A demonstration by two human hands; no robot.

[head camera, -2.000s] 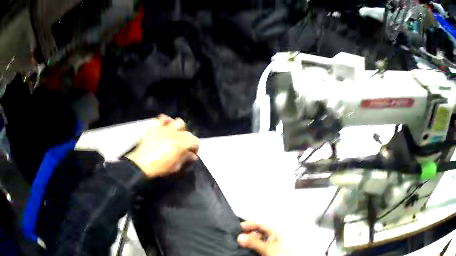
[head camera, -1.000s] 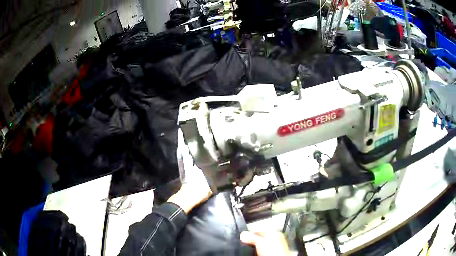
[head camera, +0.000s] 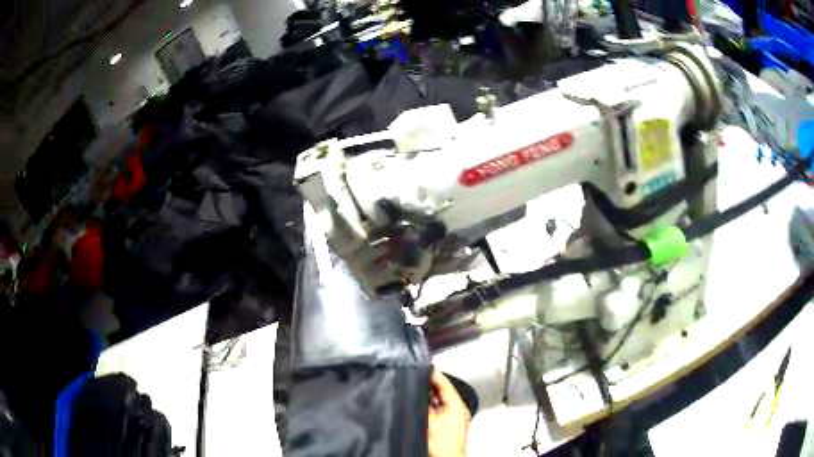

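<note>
A black panel [head camera: 357,402], shiny in its upper part, hangs in front of the sewing machine [head camera: 527,165]. Its upper right edge lies at the needle area, under the left end of the machine head; the exact contact is blurred. My right hand [head camera: 449,418] grips the panel's right edge just below the machine arm, partly cut off by the bottom of the picture. My left hand is not visible. Black binding tape [head camera: 571,265] runs along the machine arm, with a green patch [head camera: 666,245] over it.
A large heap of black bag pieces [head camera: 214,201] lies behind and left of the machine. Stacked black pieces [head camera: 116,415] and a blue bin edge [head camera: 64,411] are at the lower left. The table's curved edge [head camera: 687,370] and a yellow-handled tool [head camera: 769,402] are at the right.
The view has swung toward the machine. The panel has come from the table's left to the needle area. My left hand, seen at the panel's top before, is out of sight.
</note>
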